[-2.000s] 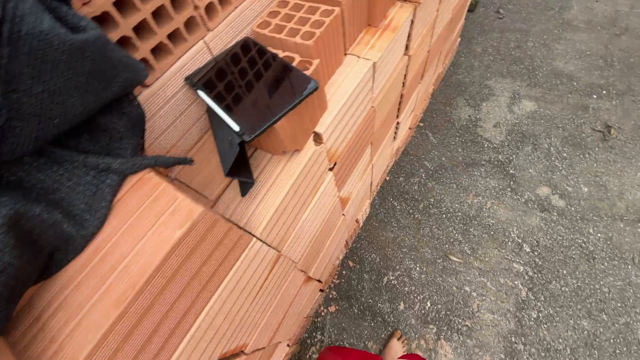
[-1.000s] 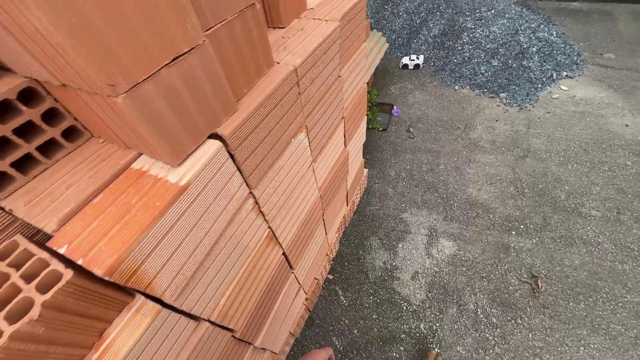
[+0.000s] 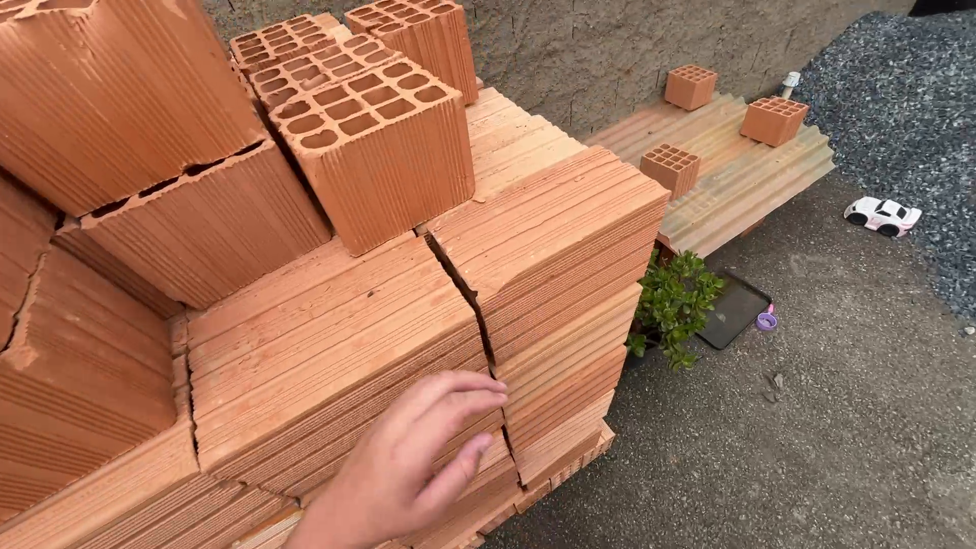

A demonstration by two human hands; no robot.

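Note:
My left hand (image 3: 415, 450) reaches in from the bottom edge, back of the hand up, fingers slightly bent and thumb apart, with nothing in it. It is over the side of a stack of ribbed hollow clay bricks (image 3: 328, 358), near the dark gap between two columns. Whether the fingertips touch the bricks, I cannot tell. On top of the stack, a hollow clay brick (image 3: 389, 168) stands on end with its cells facing up, beside several others. Larger bricks (image 3: 122, 99) are piled higher at the left. My right hand is not in view.
Beyond the stack, corrugated sheets (image 3: 762, 179) carry several hollow bricks (image 3: 774, 120) beside a rough wall (image 3: 579, 53). A green plant (image 3: 675, 301), a black tray (image 3: 732, 309), a small purple object (image 3: 766, 320) and a white toy car (image 3: 882, 216) are on the pavement, near a gravel heap (image 3: 900, 99).
My left hand has come into view over the bricks. The view has swung far along the stack; the dark device lying on bricks two seconds ago is out of frame.

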